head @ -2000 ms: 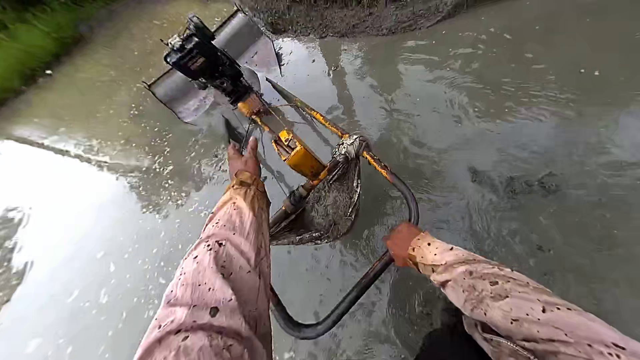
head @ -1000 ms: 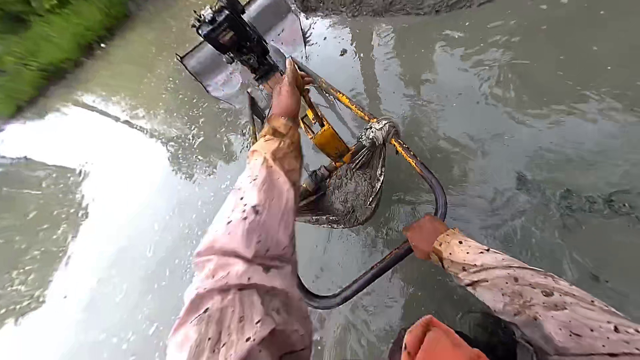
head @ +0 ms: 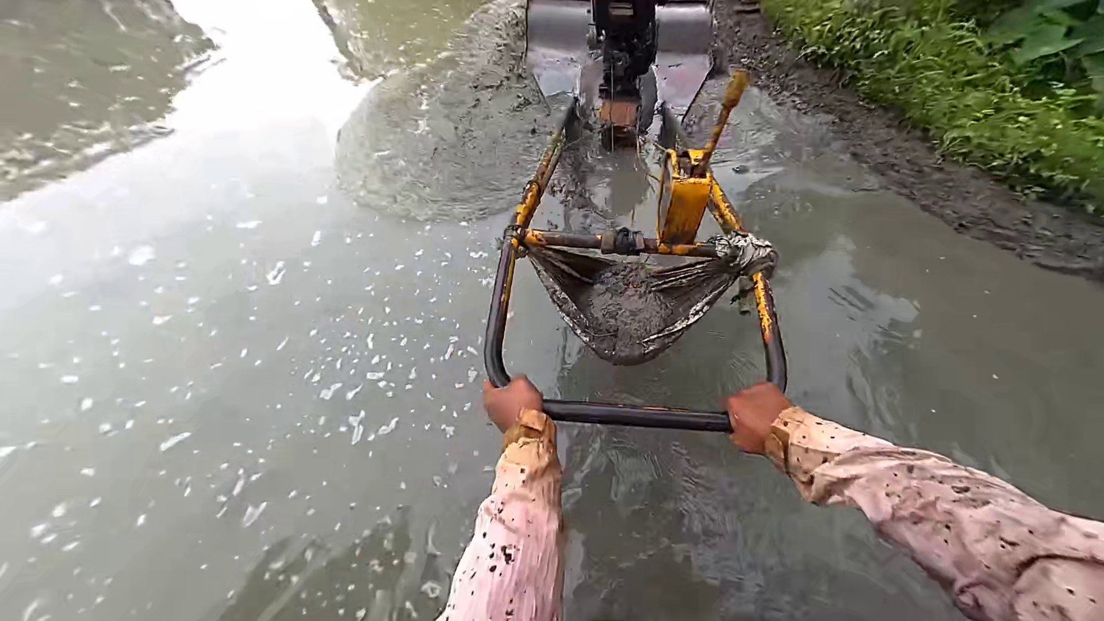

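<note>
My left hand [head: 512,403] is closed round the left corner of a black and yellow tubular handlebar [head: 638,416], and my right hand [head: 756,417] grips its right corner. Ahead of both hands, a muddy cloth sling [head: 625,306] full of mud hangs from the crossbar. A yellow lever [head: 723,112] rises from a yellow bracket [head: 684,210] on the right of the frame. At the top stands the dark engine [head: 623,43] of a walk-behind power tiller, between grey metal fenders [head: 556,43]. The tiller's lower parts are hidden.
Murky water [head: 259,431] with floating foam surrounds the machine. Wet mud [head: 440,129] shows just above the water at the front left. A muddy bank [head: 949,194] with green grass [head: 966,95] runs along the right side.
My left hand has come back from near the engine and lever area and now holds the handlebar. My right hand has kept its hold on the bar. The view has turned strongly.
</note>
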